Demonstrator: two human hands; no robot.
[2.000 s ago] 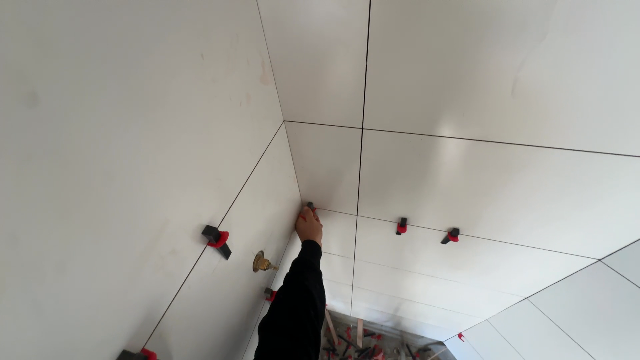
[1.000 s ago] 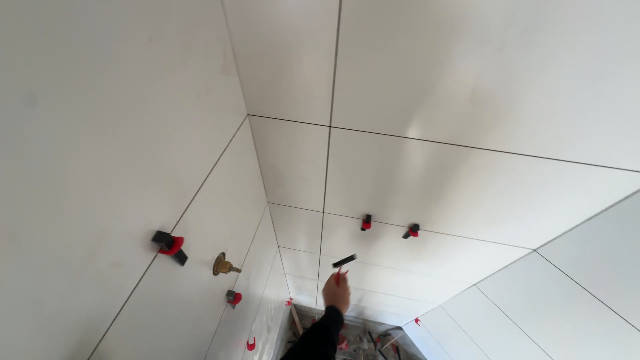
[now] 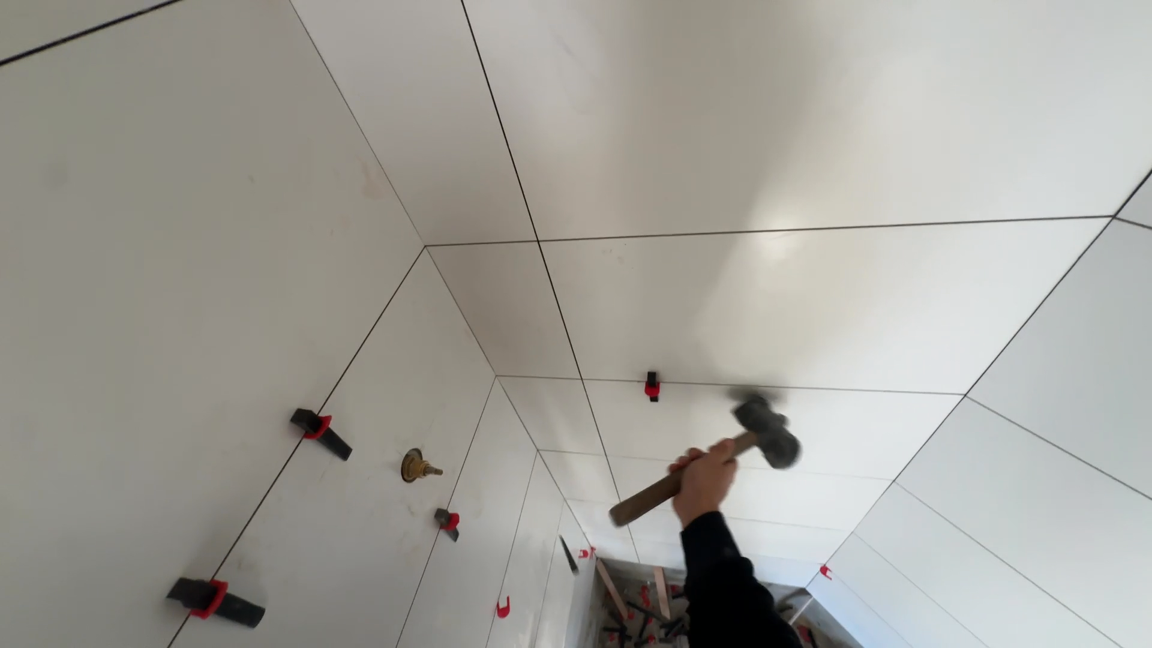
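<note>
My right hand [image 3: 705, 482], in a black sleeve, is closed around the wooden handle of a mallet [image 3: 767, 432] with a dark head. The mallet head is at the horizontal joint of the far tiled wall [image 3: 810, 306], with a dark blur at its upper end. Left of it, a red and black tile levelling clip with wedge [image 3: 652, 387] sits in the same joint. My left hand is not in view.
The left wall bears more levelling wedges [image 3: 321, 434], [image 3: 216, 601], [image 3: 447, 523], a brass valve fitting [image 3: 418, 466] and a red clip base [image 3: 503, 607]. Loose wedges and wood strips [image 3: 661, 591] lie at the bottom. Another tiled wall [image 3: 1035, 450] stands at right.
Two seconds ago the hand was at a wedge in the corner; one second ago it held a small black and red piece. Now it grips a mallet. The view has shifted.
</note>
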